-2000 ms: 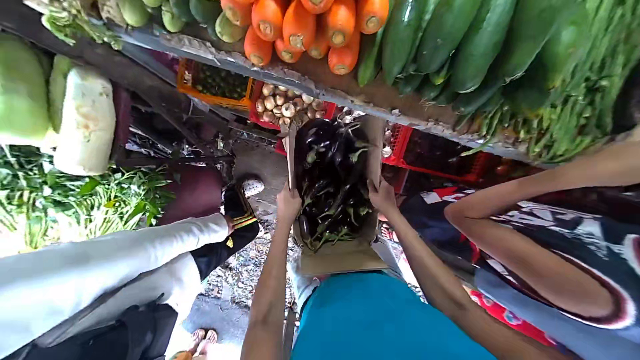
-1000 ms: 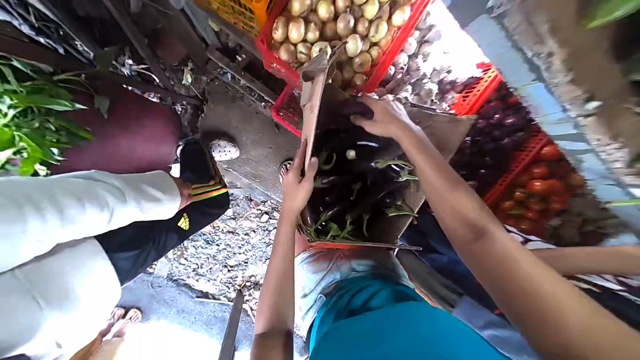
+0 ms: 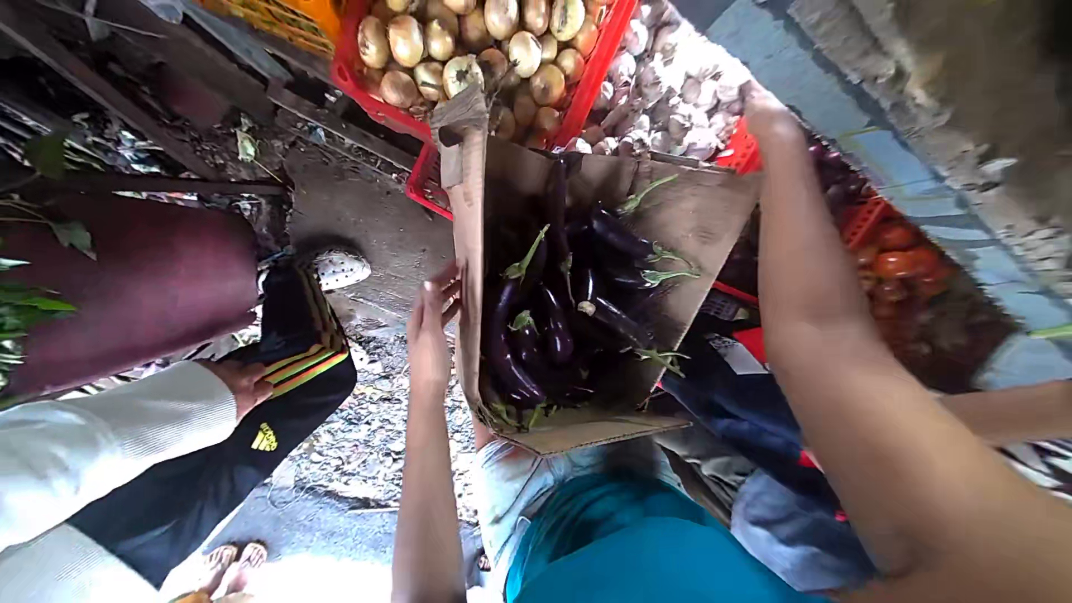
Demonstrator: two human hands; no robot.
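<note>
A cardboard box [image 3: 712, 205] with raised flaps stands just in front of me and holds several dark purple eggplants [image 3: 553, 322] with green stems. My left hand [image 3: 433, 322] is against the outside of its left wall, the fingers slightly spread and partly hidden at the cardboard. Beyond the box's upper right corner my right hand [image 3: 760, 105] reaches over the white garlic bulbs [image 3: 670, 92]; its fingers are blurred by glare, and whether they hold anything cannot be told. The right forearm passes along the box's right side.
A red plastic crate [image 3: 615, 63] of yellow onions [image 3: 502, 50] lies beyond the box. Tomatoes [image 3: 900, 264] in another red crate are at the right, beside a pale blue ledge [image 3: 904, 167]. A person in striped black trousers [image 3: 293, 402] is at the left; another person's arm shows at the right.
My right hand has left the box and moved up and right to the garlic. My left hand, earlier gripping the box's left edge, is now lower against its side. Fewer eggplants show in the box.
</note>
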